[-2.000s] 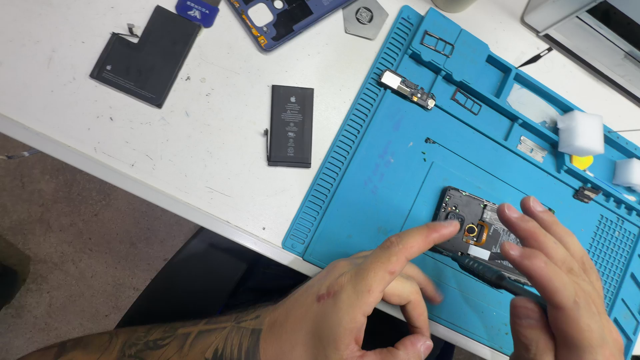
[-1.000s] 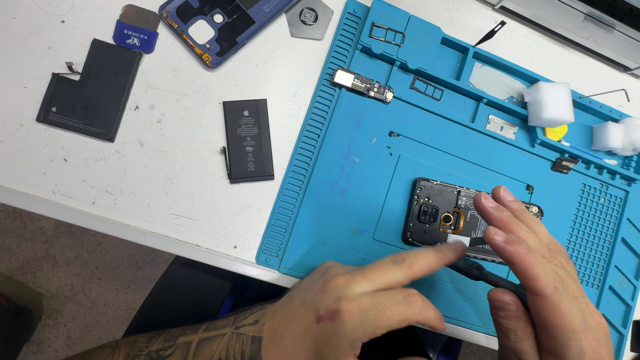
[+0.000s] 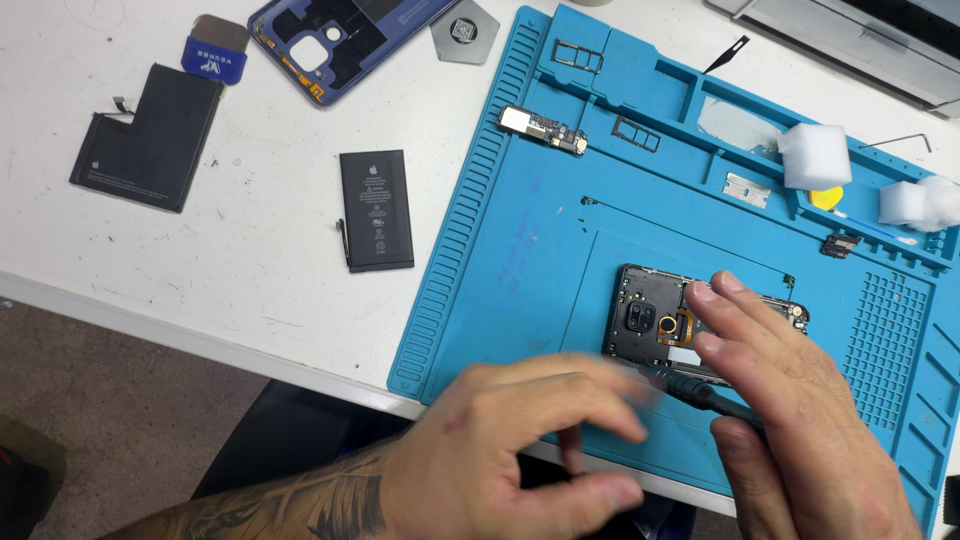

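Observation:
An opened smartphone (image 3: 640, 296) with its camera module and a round sensor on an orange flex cable lies on a blue silicone repair mat (image 3: 510, 300). My right hand (image 3: 802, 390) holds a dark-handled screwdriver (image 3: 694, 390) between thumb and palm, its fingers spread over the phone's right part, which they partly hide. The screwdriver's front end is at the phone's near edge. My left hand (image 3: 525, 435), partly blurred, hovers at the near left of the phone with fingers apart and nothing in it. Whether its index fingertip touches anything cannot be told.
Left of the mat lie a black phone battery (image 3: 377, 214), an L-shaped battery (image 3: 161, 154), a blue phone back cover (image 3: 360, 37) and a pentagonal metal plate (image 3: 465, 34). On the mat are a small circuit board (image 3: 541, 130), a SIM tray (image 3: 636, 135) and white foam cubes (image 3: 816, 157).
My left index finger, over the phone's camera area and then its middle in the earlier frames, is now off its near left edge. My right hand still holds the screwdriver over the phone.

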